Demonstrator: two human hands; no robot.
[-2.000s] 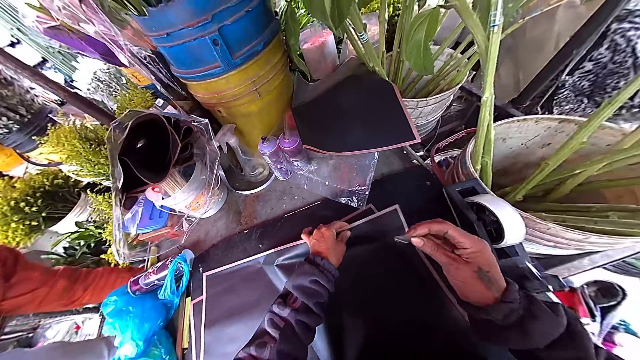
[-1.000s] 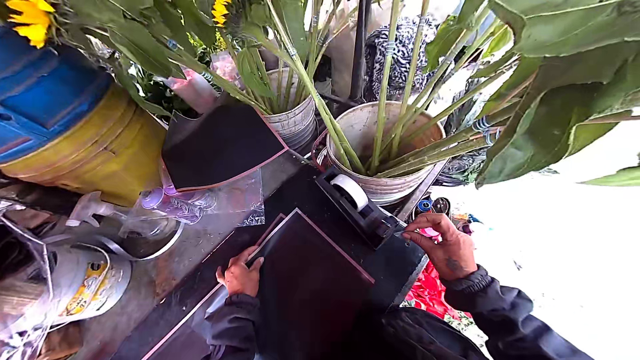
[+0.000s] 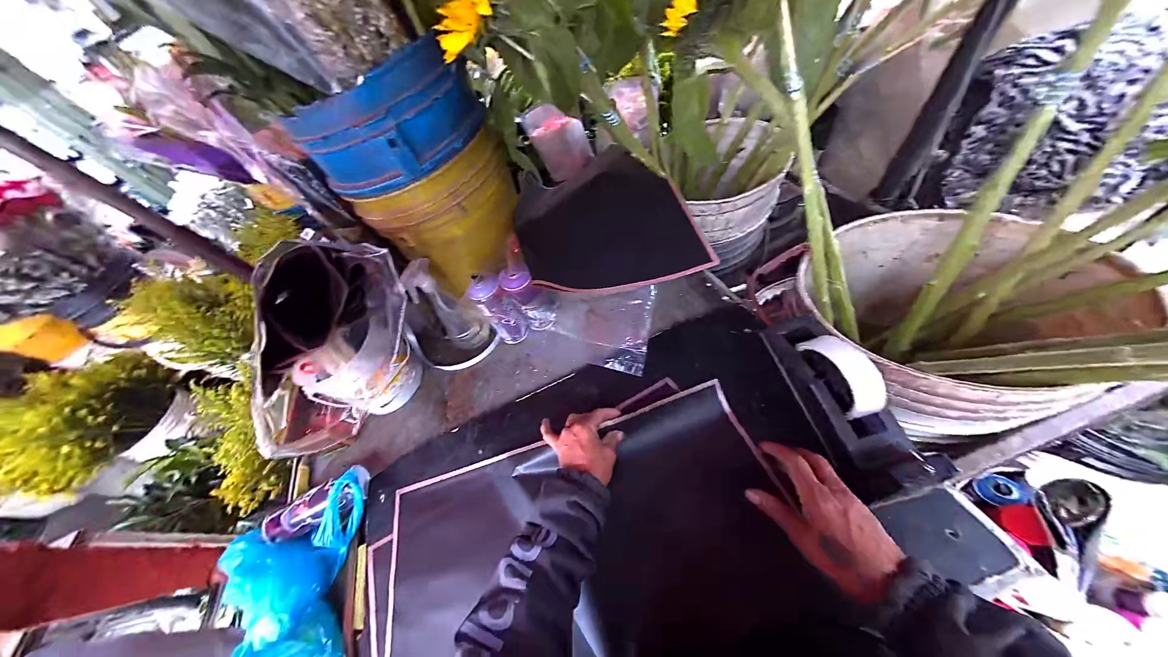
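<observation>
Black wrapping sheets with pink borders (image 3: 675, 511) lie overlapped on a dark work surface. My left hand (image 3: 584, 445) rests at the upper edge of the sheets, fingers curled on the border; whether it pinches the edge cannot be told. At the right border of the top sheet is my right hand (image 3: 826, 520), thumb and fingers apart on either side of the edge; a grip on it is not plain. A black tape dispenser with a white roll (image 3: 849, 374) stands just beyond the right hand.
Behind stand stacked blue and yellow buckets (image 3: 438, 173), a black sheet (image 3: 611, 224), purple spray cans (image 3: 500, 306) and a clear plastic bag (image 3: 620, 324). A large bucket of stems (image 3: 912, 392) is at right. A blue plastic bag (image 3: 283, 584) sits at left, beside a bag-wrapped white bucket (image 3: 388, 379).
My right hand has come from beside the tape dispenser to the top sheet's right edge. My left hand stays at the upper edge. The view has swung back left.
</observation>
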